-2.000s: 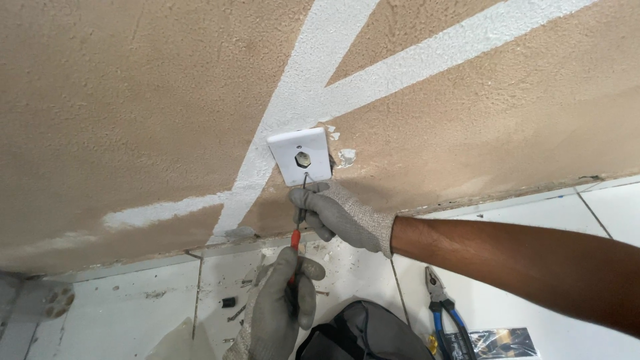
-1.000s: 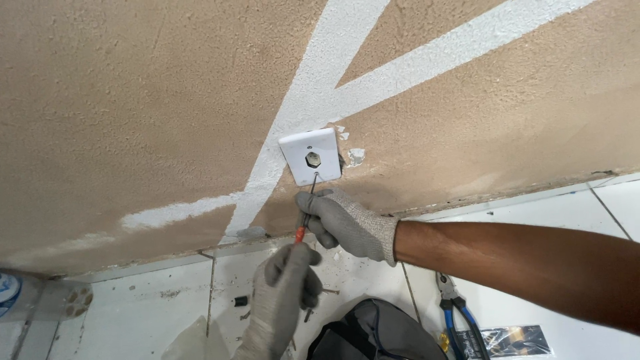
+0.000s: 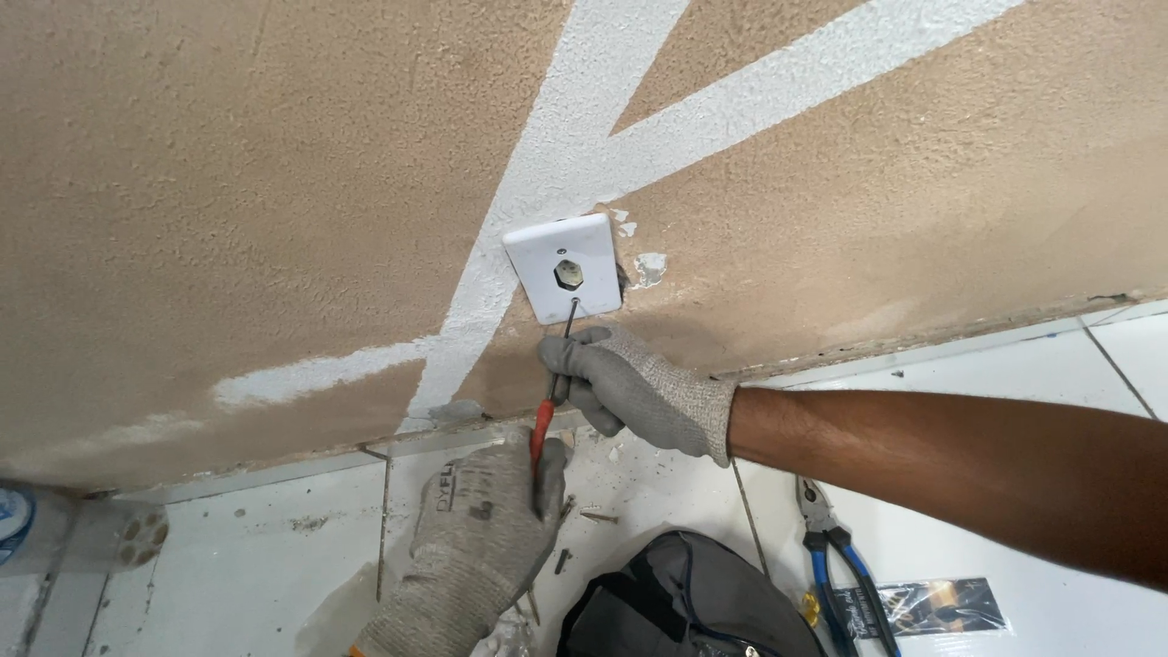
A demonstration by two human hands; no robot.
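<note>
A white outlet cover plate (image 3: 591, 274) sits slightly tilted on the wall, an outlet showing through its central hole. The tip of a screwdriver with a red handle (image 3: 542, 423) meets the plate's lower screw hole. My left hand (image 3: 493, 520), in a grey-coated work glove, is closed around the handle from below. My right hand (image 3: 611, 379), gloved alike, pinches the metal shaft between thumb and fingers just below the plate. Whether a screw is at the tip cannot be made out.
Pliers with blue and black handles (image 3: 835, 566) lie on the tiled floor at right, over a printed plastic packet (image 3: 949, 607). Several screws (image 3: 598, 516) lie near my left hand. A dark bag-like object (image 3: 693, 602) is at bottom centre, a clear plastic bottle (image 3: 91, 537) at far left.
My left hand has turned on the screwdriver handle, with the back of its glove now facing the camera. My right hand stays on the shaft.
</note>
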